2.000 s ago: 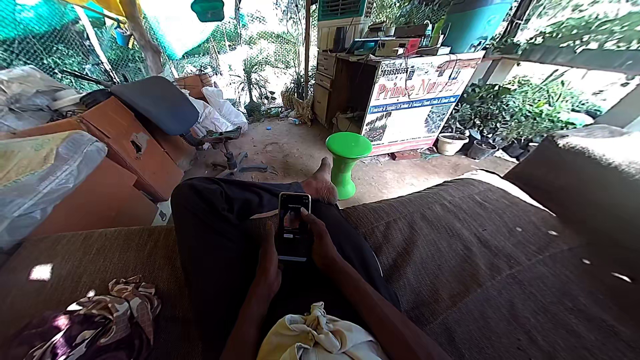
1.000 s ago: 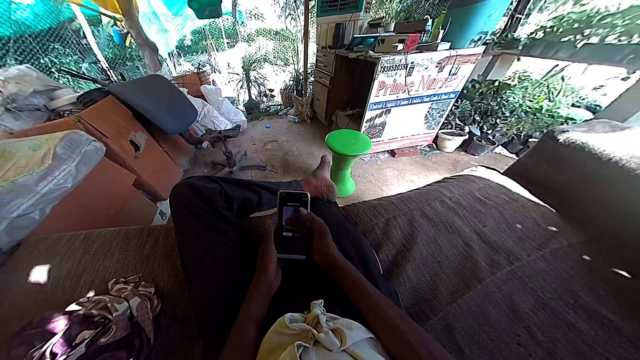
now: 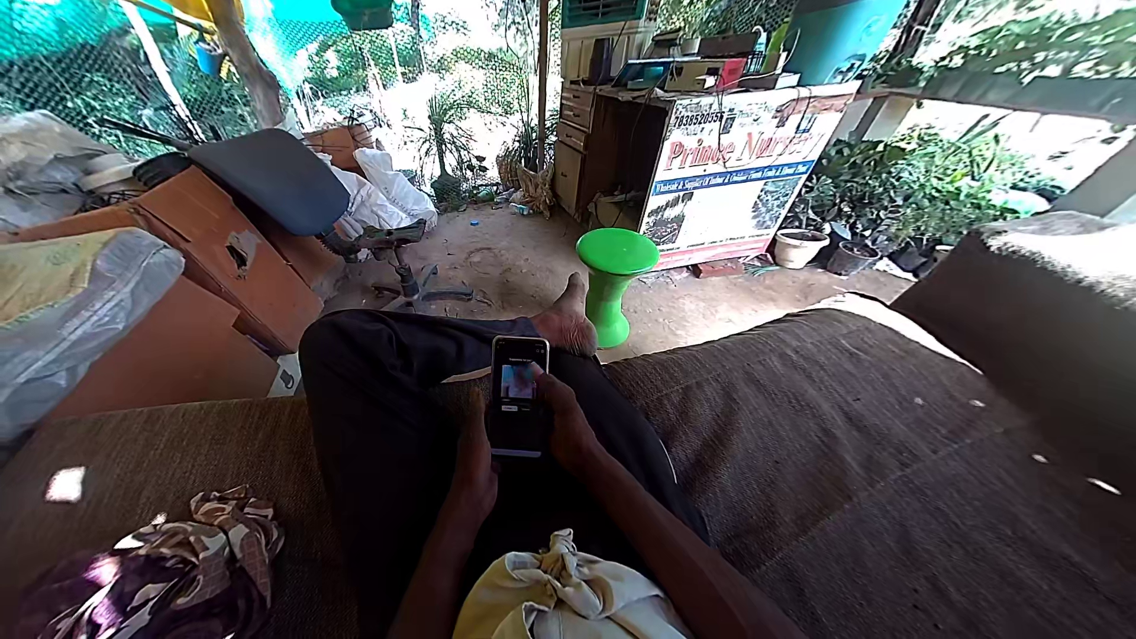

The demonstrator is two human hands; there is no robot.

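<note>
A smartphone (image 3: 518, 430) is held upright over my lap, its dark screen lit with a small picture in the upper half. My left hand (image 3: 477, 457) grips the phone's left edge; the fingers behind it are hidden. My right hand (image 3: 568, 422) holds the right edge, and its thumb lies over the screen beside the picture. Below the hands, a knotted cream cloth (image 3: 568, 590) rests between my forearms. My crossed legs in dark trousers (image 3: 373, 399) lie under the phone, with one bare foot (image 3: 570, 321) beyond it.
I sit on a brown fabric sofa (image 3: 825, 444). A patterned scarf (image 3: 204, 568) lies at the left. In front stands a green plastic stool (image 3: 618, 257). Cardboard boxes (image 3: 213, 257) and an office chair (image 3: 275, 177) are at the left, a desk with a printed banner (image 3: 732, 177) and potted plants (image 3: 801, 247) further off.
My right thumb has shifted slightly over the screen, and the screen picture looks different from the earlier frames. Both hands have kept hold of the phone.
</note>
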